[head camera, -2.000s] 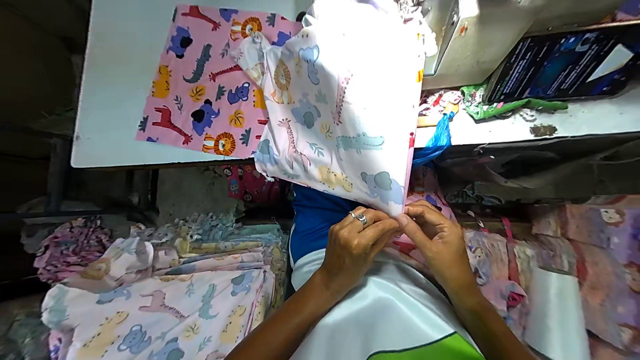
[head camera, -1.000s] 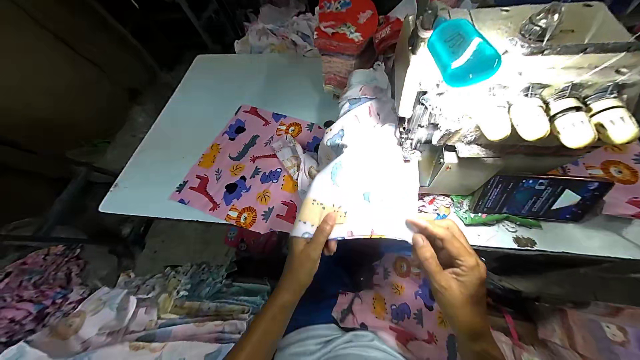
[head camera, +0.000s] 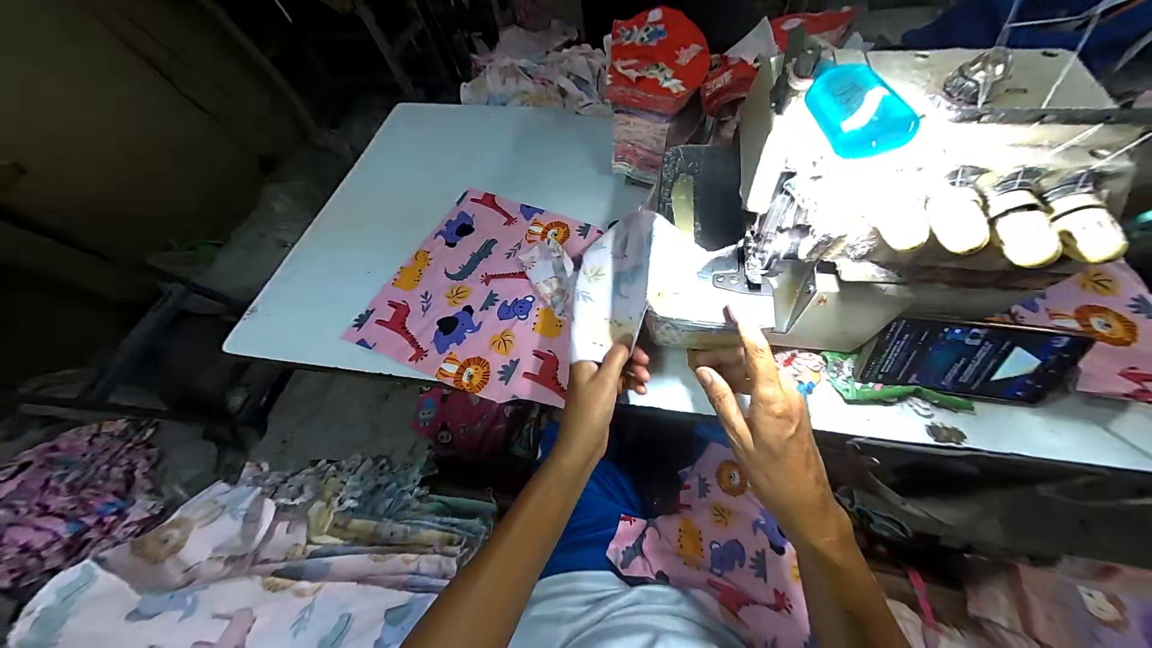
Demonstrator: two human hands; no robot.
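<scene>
Pinched between the thumb and fingers of my left hand point(head camera: 598, 387) is a white animal-print cloth point(head camera: 612, 288), folded and raised left of the sewing machine's bed. My right hand point(head camera: 765, 396) is near the front of the machine bed point(head camera: 697, 319), fingers spread, with nothing seen in it; one fingertip is close to the metal needle plate point(head camera: 740, 283). The overlock-type sewing machine point(head camera: 832, 306) is brightly lit. A pink animal-print cloth point(head camera: 477, 297) lies flat on the white table, left of my left hand. Another pink printed cloth point(head camera: 720, 540) rests on my lap.
On the white table point(head camera: 333, 261), a phone point(head camera: 972, 358) and green scrap point(head camera: 900, 391) lie right of my hand. A blue plastic container point(head camera: 862, 110) sits atop the machine. Stacked red fabric pieces point(head camera: 657, 72) stand behind. Printed cloths point(head camera: 297, 576) are piled at lower left.
The white cloth, spread between both hands a second ago, is now held by my left hand alone and moved left of the machine bed. My right hand has let go of it.
</scene>
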